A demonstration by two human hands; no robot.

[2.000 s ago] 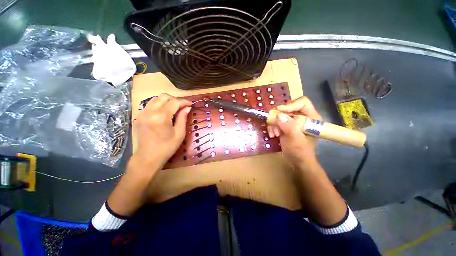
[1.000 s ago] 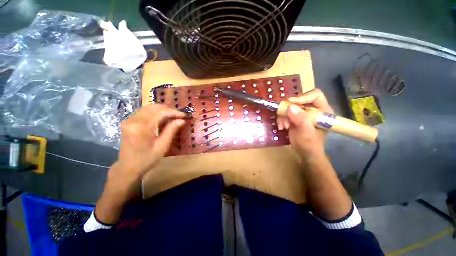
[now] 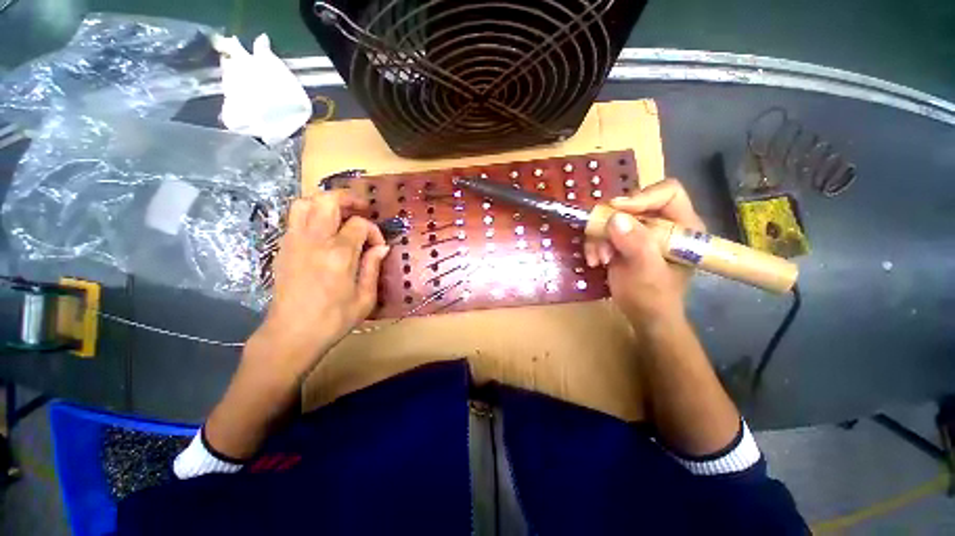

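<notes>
The reddish-brown holding board (image 3: 492, 289) lies on tan cardboard (image 3: 482, 361), with rows of silvery terminals and dark holes. Several thin dark leads slant across its left-middle part. My right hand (image 3: 649, 257) is closed around the pale handle of the soldering iron (image 3: 733, 262); the iron's dark tip is at the board's upper middle. My left hand (image 3: 319, 272) is over the board's left part, its fingertips at a small heap of dark leads (image 3: 394, 226); whether they pinch any is unclear. Thin solder wire (image 3: 173, 333) runs to my left wrist and shows again beyond the hand.
A black fume fan (image 3: 482, 94) stands behind the board. Crinkled plastic bags (image 3: 115, 230) and white tissue (image 3: 262, 92) are left, the yellow-black reel holder (image 3: 82, 316) at the left edge, a blue bin (image 3: 79, 450) lower left. The sponge (image 3: 773, 225) and coiled wire stand (image 3: 801, 157) are right.
My left hand has moved from near the iron tip back to the dark heap at the left. The iron stays in my right hand, its tip still near the upper middle. The view has shifted slightly.
</notes>
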